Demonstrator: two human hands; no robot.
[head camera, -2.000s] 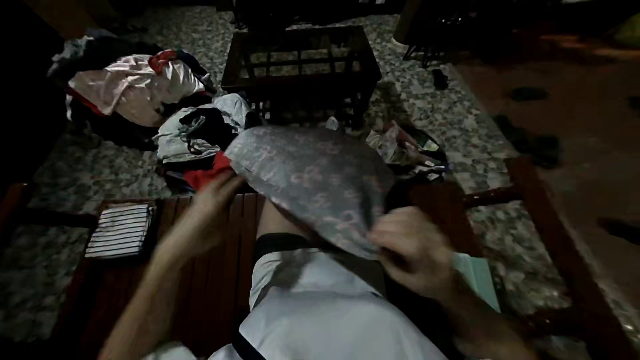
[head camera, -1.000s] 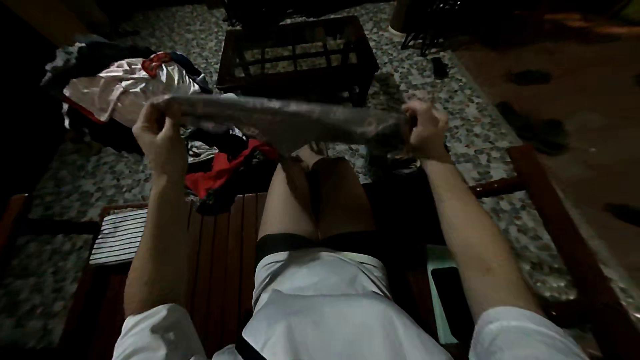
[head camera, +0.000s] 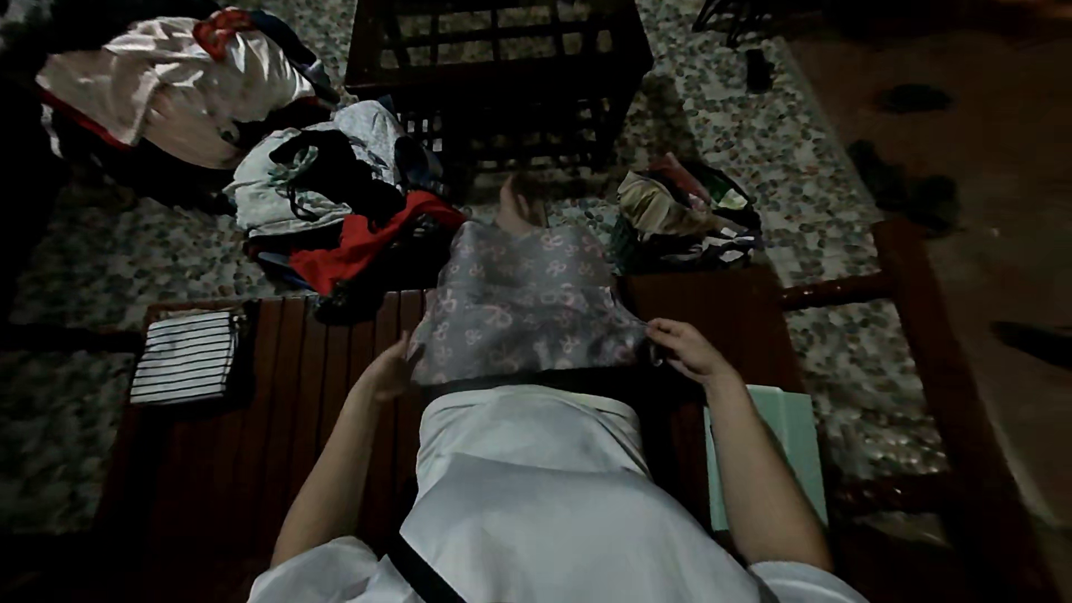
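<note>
A grey garment with a pale pinkish bow-like print (head camera: 528, 301) lies spread over my lap and thighs. My left hand (head camera: 389, 364) is at its left edge, fingers upright; whether they pinch the cloth is not clear. On the other side, my right hand (head camera: 682, 343) pinches the garment's right edge between thumb and fingers. A folded white cloth with dark stripes (head camera: 186, 356) rests on the slatted wooden bench (head camera: 280, 419), left of my left hand. Beside my right forearm lies a pale green flat item (head camera: 787, 444), partly hidden by the arm.
Heaps of clothes lie ahead on the left, among them a shiny pale cloth (head camera: 167, 84), a white garment (head camera: 293, 188) and a red one (head camera: 360, 247). A smaller clothes pile (head camera: 670, 205) sits right of my feet. Beyond stands a dark low table (head camera: 502, 79). The bench's wooden armrest (head camera: 930, 335) is at right.
The grey garment, held up stretched between both hands a second ago, now lies flat on my lap. Both hands have come down and closer together.
</note>
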